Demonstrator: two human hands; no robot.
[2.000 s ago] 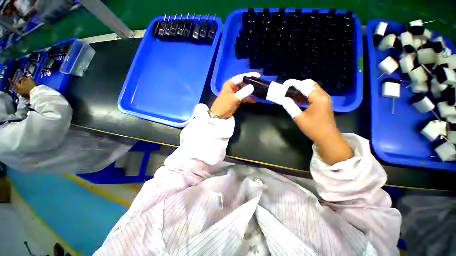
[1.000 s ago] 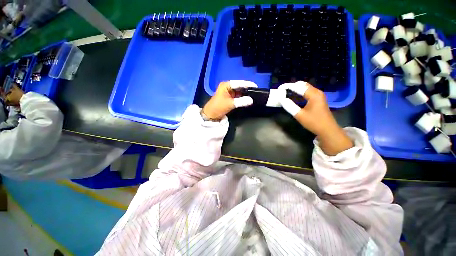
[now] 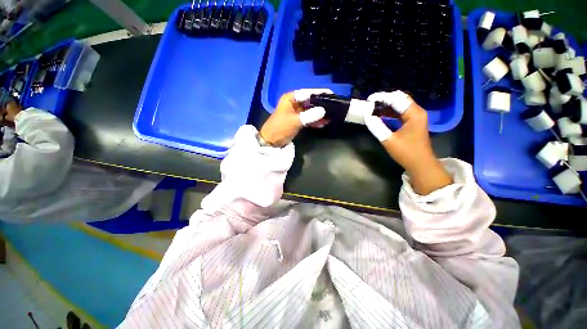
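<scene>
My left hand [image 3: 289,120], with white finger cots, grips a black housing [image 3: 333,106] by its left end, between thumb and fingers. My right hand [image 3: 404,128], also with white finger cots, holds a white-and-black core piece [image 3: 358,110]. The white part of the core meets the right end of the housing, in line with it. How far it sits inside cannot be told. The core's black end is partly hidden by my right fingers. Both pieces are held level above the front edge of the middle tray [image 3: 275,90].
The left tray [image 3: 190,96] holds a row of assembled units [image 3: 222,18] at its far end. Rows of black housings [image 3: 380,48] fill much of the middle tray. The right tray [image 3: 499,167] holds jumbled cores [image 3: 499,100]. A neighbour's sleeve [image 3: 38,151] and a clear box [image 3: 82,66] are at left.
The trays appear higher in the view and the left tray slightly further left. Both hands still hold the joined pieces; my right thumb and fingers have shifted on the core.
</scene>
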